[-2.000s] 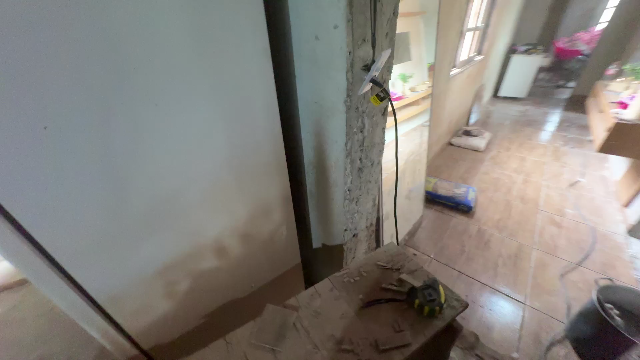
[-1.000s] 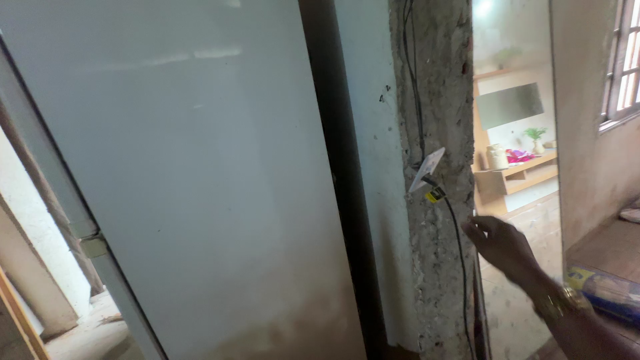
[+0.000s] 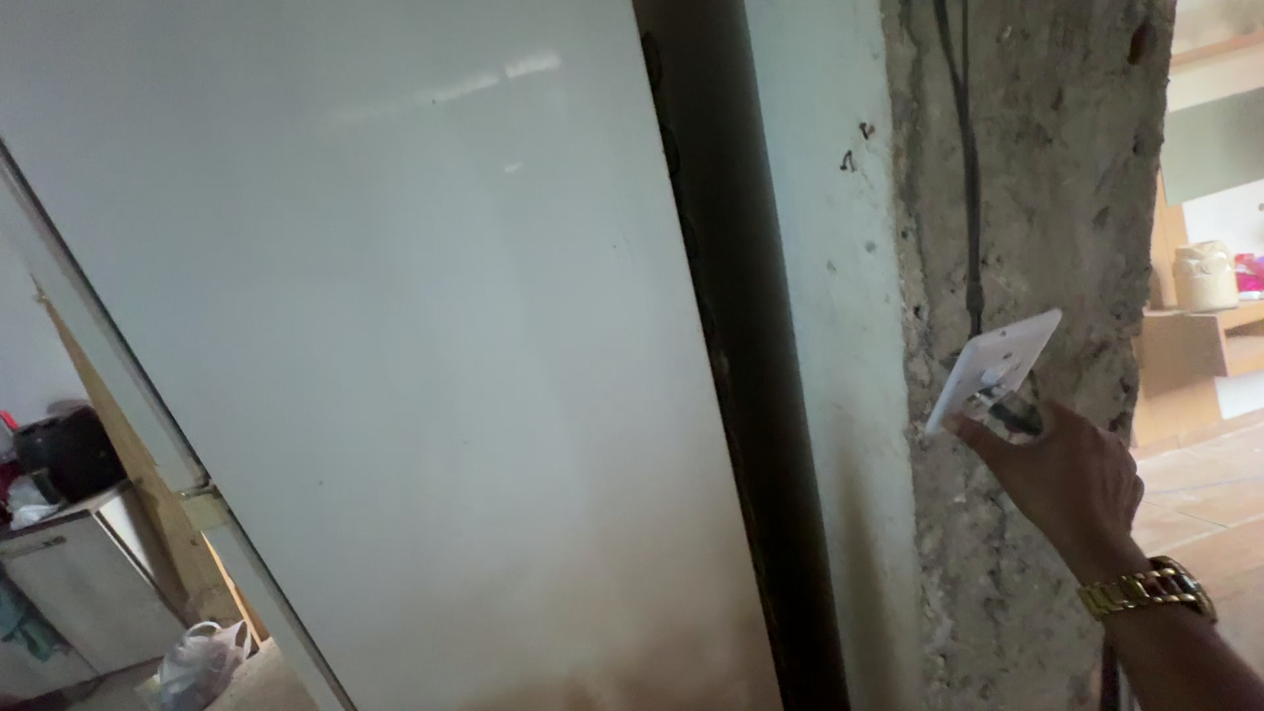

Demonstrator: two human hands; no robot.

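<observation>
At the right, my right hand [image 3: 1071, 474], with a gold-coloured watch [image 3: 1145, 590] on the wrist, is at a white socket plate [image 3: 997, 365]. The thumb touches the plate's lower edge, and the fingers are around a dark plug [image 3: 1012, 412] at its face. The plate hangs tilted from black cable [image 3: 970, 188] that runs down a rough concrete pillar [image 3: 1076, 227]. My left hand is out of view.
A large white refrigerator side [image 3: 395, 346] fills the left and middle, with a dark gap beside it. Two small hooks stick out of the pale wall [image 3: 825, 247]. At lower left are a cabinet [image 3: 89, 592] and a plastic bag [image 3: 202, 664]; a wooden shelf unit [image 3: 1180, 365] stands at far right.
My right hand has moved from the right of the pillar onto the plug and plate, which hung untouched before. The view has swung up and left since the first frame.
</observation>
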